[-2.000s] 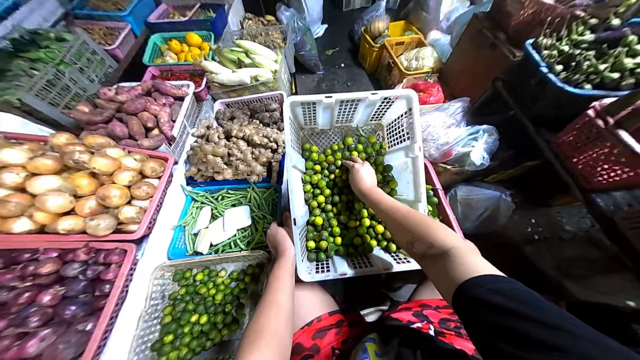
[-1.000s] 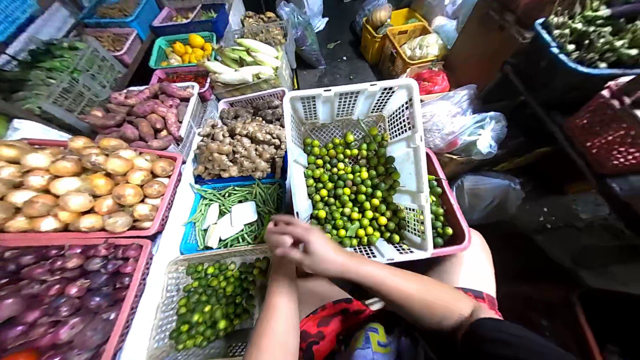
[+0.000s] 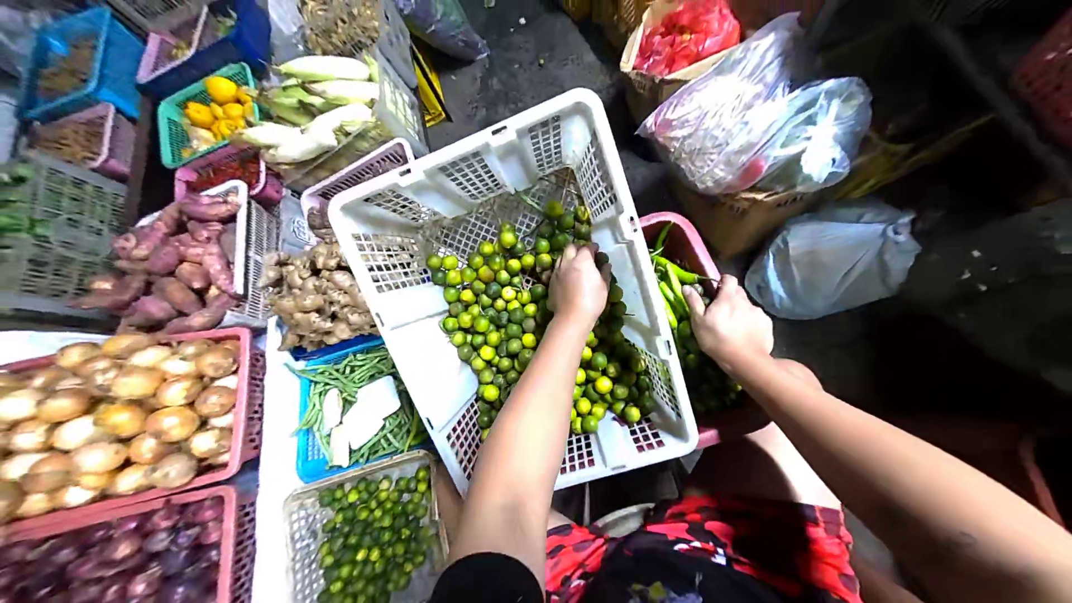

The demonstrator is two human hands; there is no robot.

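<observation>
A white plastic crate (image 3: 419,335) lies tilted over my lap, with small green and yellow-green citrus fruits (image 3: 502,318) spread over its floor. My left hand (image 3: 579,285) reaches into the crate, its fingertips down among the fruits; whether it grips any is hidden. Just outside the crate's right side, my right hand (image 3: 733,322) is over a pink basket (image 3: 682,239) that holds long green peppers (image 3: 670,285) and darker green produce. Its fingers are curled by the peppers, and what they may hold cannot be made out. A smaller basket of green citrus (image 3: 377,528) stands at lower left.
Left of the crate stand baskets of ginger (image 3: 322,293), green beans (image 3: 360,377), sweet potatoes (image 3: 188,268), brown onions (image 3: 126,402) and red onions (image 3: 117,553). Corn (image 3: 322,100) lies further back. Plastic bags (image 3: 745,126) and a grey-white bag (image 3: 837,260) are at the right.
My left hand has moved from beside the crate's near left corner into the fruits. My right hand, earlier near the left one, is now at the pink basket. The crate is turned more.
</observation>
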